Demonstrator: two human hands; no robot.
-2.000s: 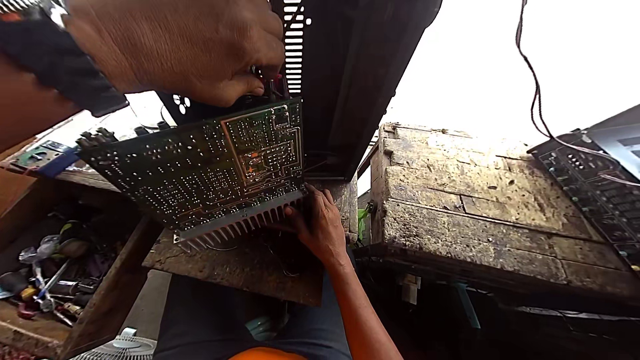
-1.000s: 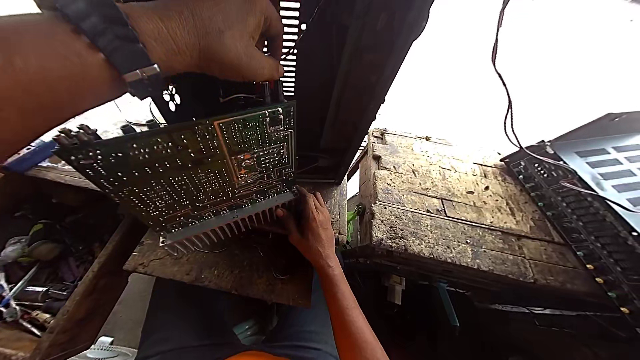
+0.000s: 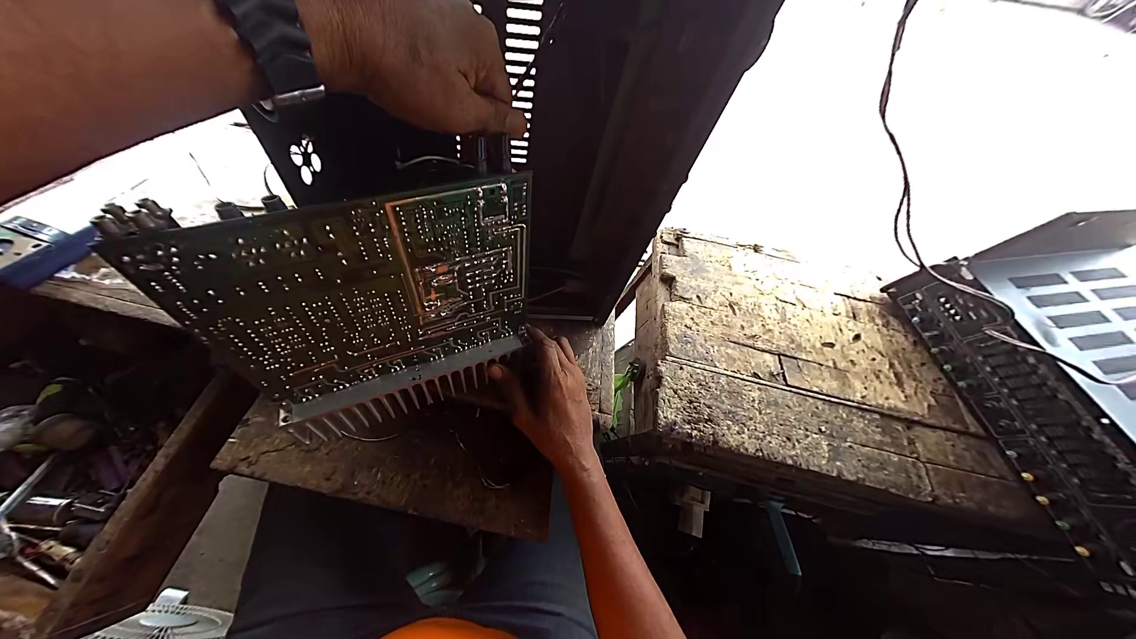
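A green printed circuit board (image 3: 355, 284) stands tilted, solder side facing me, with a finned metal heatsink (image 3: 399, 395) along its lower edge. My right hand (image 3: 555, 390) grips the heatsink's right end, its thumb over the fins. My left hand (image 3: 426, 67), a black watch on its wrist, reaches over the board's top; its bent fingers are at dark cylindrical parts (image 3: 493, 153) behind the upper right corner, and whether they hold one is hidden. Behind the board stands a black metal chassis (image 3: 657, 115) with vent slots.
The board rests over a worn wooden plank (image 3: 382, 461). A rough wooden bench (image 3: 781, 355) stands to the right, with a black mixer-like panel (image 3: 1012, 390) and a twisted cable (image 3: 896, 151) beyond it. Lower left, a wooden box (image 3: 142, 515) borders tools and loose parts.
The view has shifted slightly. My right hand stays at the heatsink's end, and my left hand remains above the board's upper right corner with its fingers slightly repositioned.
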